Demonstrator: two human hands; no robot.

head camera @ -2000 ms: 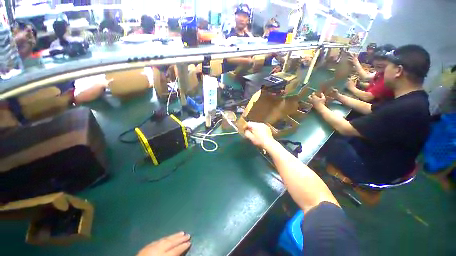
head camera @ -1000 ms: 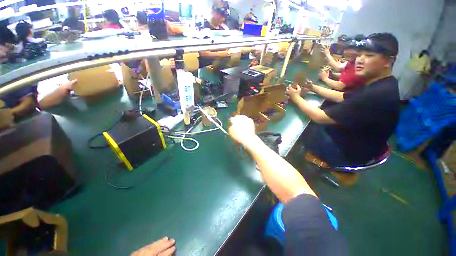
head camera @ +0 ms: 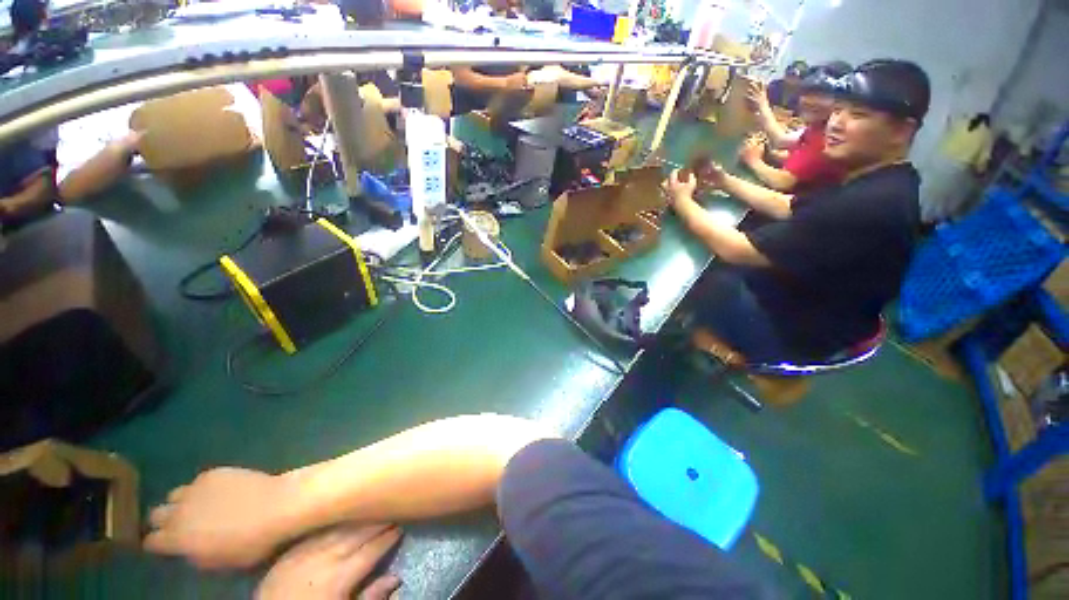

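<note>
My right hand (head camera: 223,517) reaches across to the lower left, its fingertips beside the right wall of an open cardboard mailer box (head camera: 122,502). Whether they touch the box cannot be told. Dark contents show inside the box, which is cut off by the left edge. My left hand (head camera: 333,565) lies low on the green bench, partly under my right forearm, fingers a little apart and nothing seen in it. Farther along the bench, another open mailer box (head camera: 610,216) stands lid up with dark items in its compartments.
A large dark case (head camera: 70,316) stands at the left rear. A black unit with yellow edges (head camera: 303,284), white cable (head camera: 434,293) and dark strapped item (head camera: 610,307) are on the bench. A blue stool (head camera: 689,475) is below its edge. A person in black (head camera: 838,252) sits at right.
My right hand has left the far box and swung back left to beside the near one. The far box now stands free. The view has shifted, showing more of the blue stool.
</note>
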